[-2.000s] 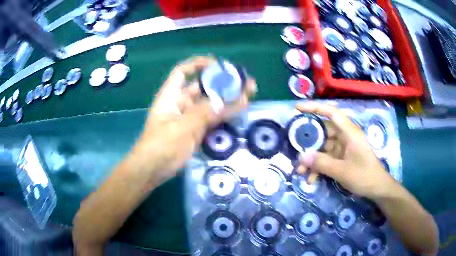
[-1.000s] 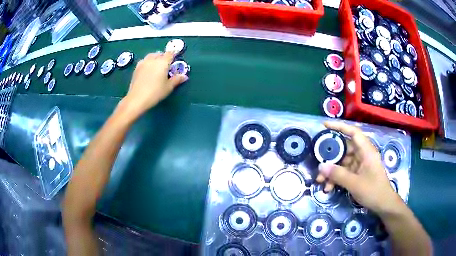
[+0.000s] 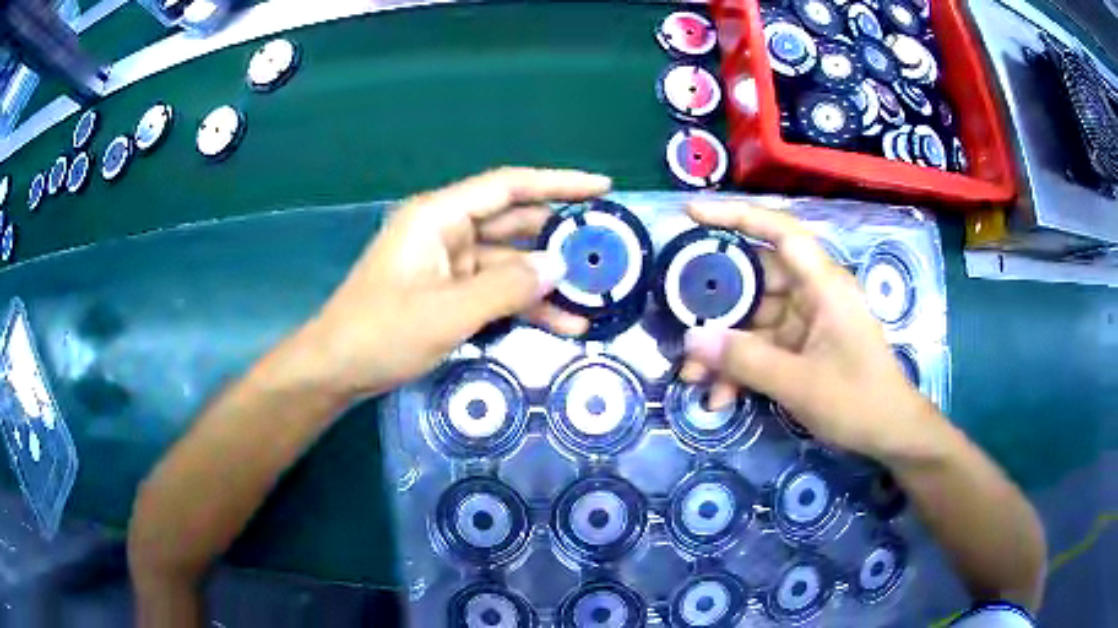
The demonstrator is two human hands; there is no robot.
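Observation:
My left hand (image 3: 460,270) holds a speaker driver (image 3: 593,259) with a blue centre and pale ring, black rim, face up, over the top of the blister tray (image 3: 417,429). My right hand (image 3: 809,319) holds another driver (image 3: 711,283) with a grey-violet centre and pale ring, just right of the first. The clear tray lies below both hands with discs in several rows of round pockets. The hands and held drivers hide part of its top rows.
Three red-marked discs (image 3: 690,92) stand in a column left of the red bin (image 3: 883,178), which is heaped with discs. Loose discs (image 3: 221,131) lie on the green belt at upper left. A small clear tray (image 3: 31,417) lies at far left. A metal-cased unit (image 3: 1042,147) stands far right.
My left hand has moved from the belt to the tray, with a driver now in it. My right hand still holds its driver. The whole view has shifted.

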